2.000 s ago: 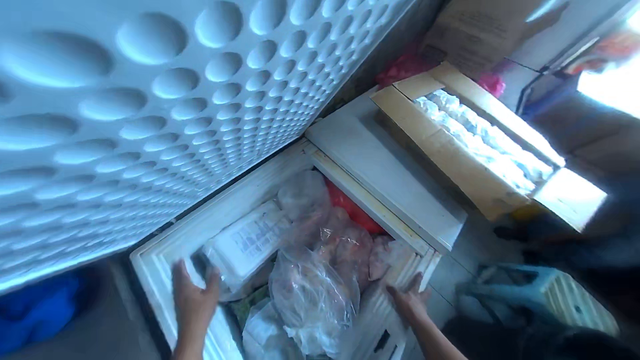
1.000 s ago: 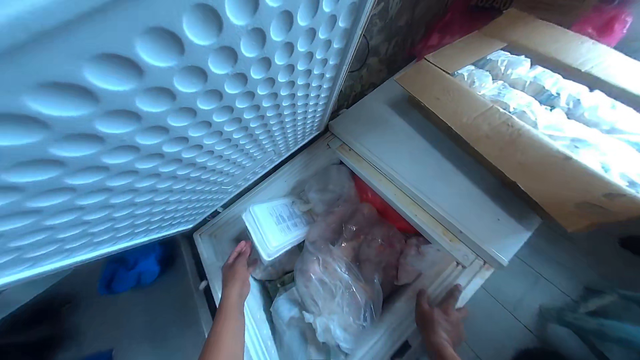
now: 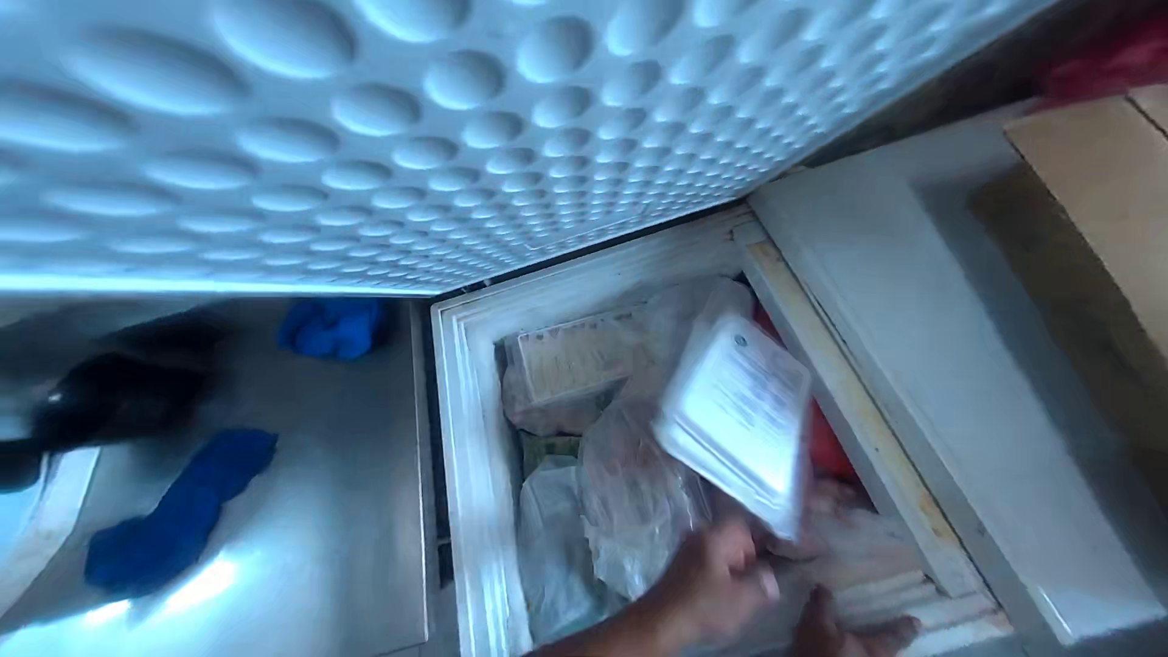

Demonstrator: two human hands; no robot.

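A white plastic container (image 3: 737, 415) with a printed lid is tilted over the bagged food in an opened chest freezer (image 3: 484, 456). My left hand (image 3: 721, 579) is at the container's lower end, blurred; its grip is hard to make out. Close to the freezer's near right rim, my right hand (image 3: 849, 630) shows only its fingers, which are apart with nothing seen in them. Inside the freezer lie clear plastic bags of frozen food (image 3: 639, 484), a second clear-lidded container (image 3: 579, 356) and a red bag (image 3: 829, 447).
The dimpled freezer lid (image 3: 456, 119) stands raised across the top. At the right, a cardboard box (image 3: 1104, 182) rests above the white closed lid section (image 3: 985, 392). Blue cloths (image 3: 187, 511) lie on a grey surface (image 3: 347, 511) at the left.
The white container has moved from the freezer's left side to the right, over the bags, with my left hand beside it. A second container now shows where it was. The view has shifted left.
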